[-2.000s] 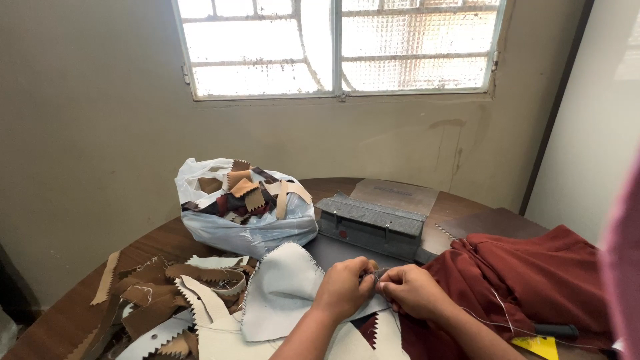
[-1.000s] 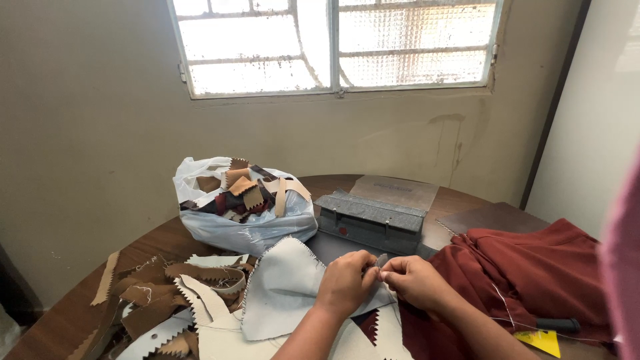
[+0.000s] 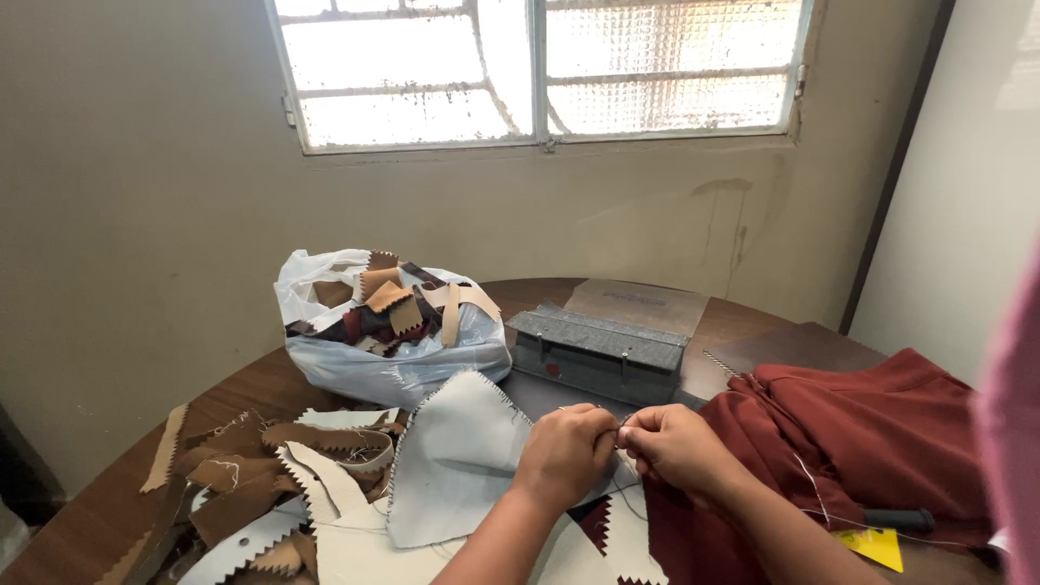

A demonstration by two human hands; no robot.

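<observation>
My left hand [image 3: 569, 451] is closed on the edge of a light grey fabric or leather piece [image 3: 463, 463] with stitching along its border. Against its fingertips, my right hand [image 3: 674, 443] pinches something small, probably the dark thread [image 3: 630, 496], which trails below the hands; a needle cannot be made out. Cream pieces with zigzag edges [image 3: 349, 520] lie under the grey piece. Dark red fabric [image 3: 691, 528] lies below my right forearm.
A white plastic bag [image 3: 390, 374] of scraps stands behind. Brown scraps [image 3: 244, 479] are heaped at left. A grey felt case [image 3: 601, 349] lies beyond my hands. Rust-red cloth [image 3: 877, 431], a dark handle [image 3: 898, 520] and a yellow tag [image 3: 873, 546] are at right.
Both hands stay close together over the grey piece, with small shifts of the fingers. The small grey part that showed between the fingertips is now mostly out of sight.
</observation>
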